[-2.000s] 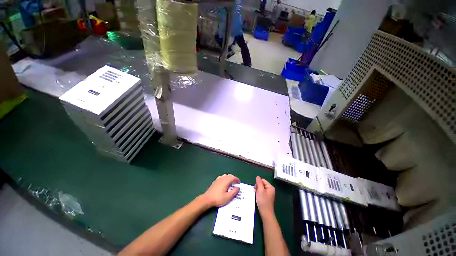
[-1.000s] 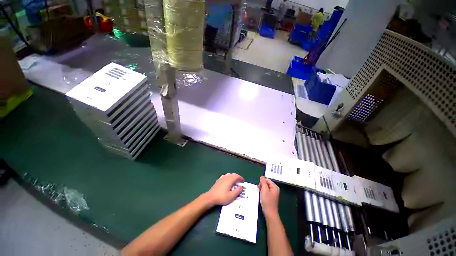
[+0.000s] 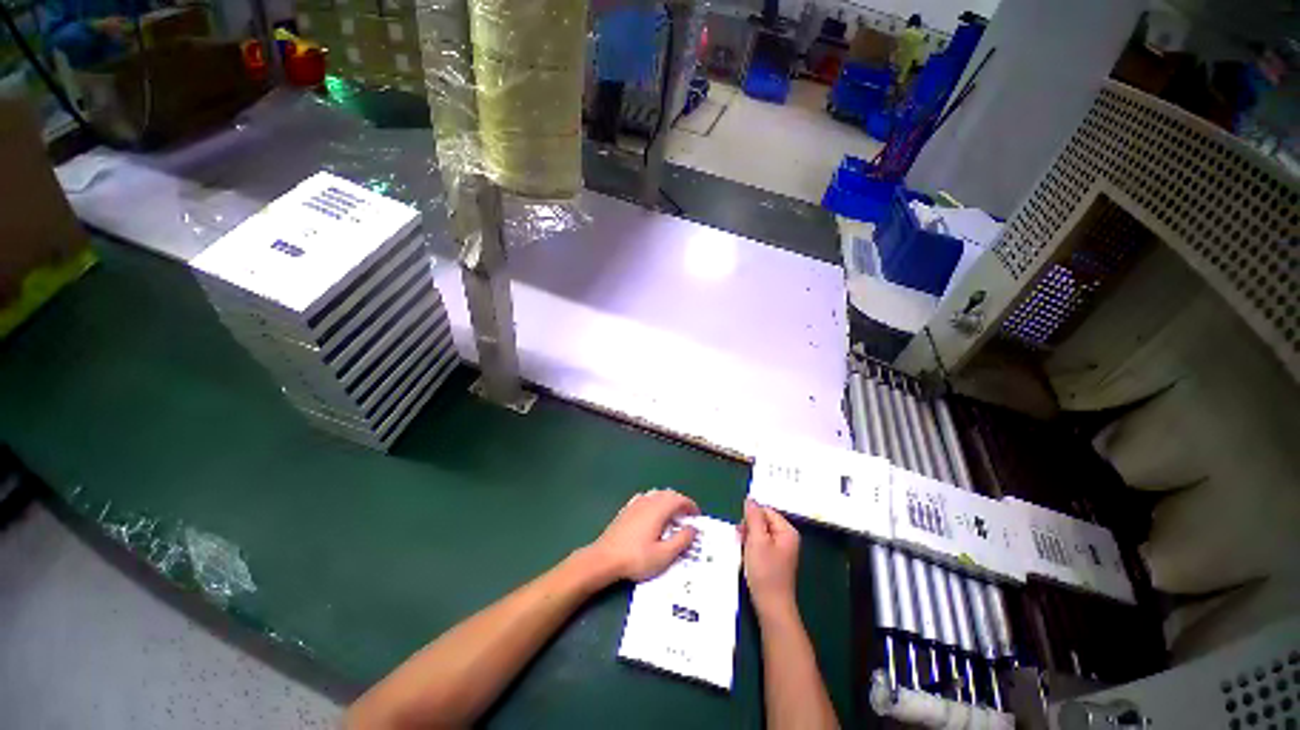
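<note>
A white flat pack (image 3: 682, 613) with black print lies on the green-topped bench in front of me. My left hand (image 3: 649, 536) rests over its far left edge, fingers curled onto it. My right hand (image 3: 770, 553) is at its far right edge, fingertips close together near the pack corner. Whether other packs lie under it is hard to tell. A row of white packs (image 3: 820, 489) lies end to end from the bench edge over the rollers toward the tunnel opening. A tall stack of packs (image 3: 311, 243) stands on the bench at left.
A metal post (image 3: 492, 307) with film and a pale-yellow roll (image 3: 528, 100) stands beyond the bench. A glossy white board (image 3: 670, 328) lies behind it. Roller conveyor (image 3: 941, 592) and perforated tunnel housing (image 3: 1212, 214) are at right. Clear film (image 3: 214, 559) lies at the near left edge.
The row of packs has slid slightly left toward my right hand. The camera view has shifted a little. Both hands stay at the same pack.
</note>
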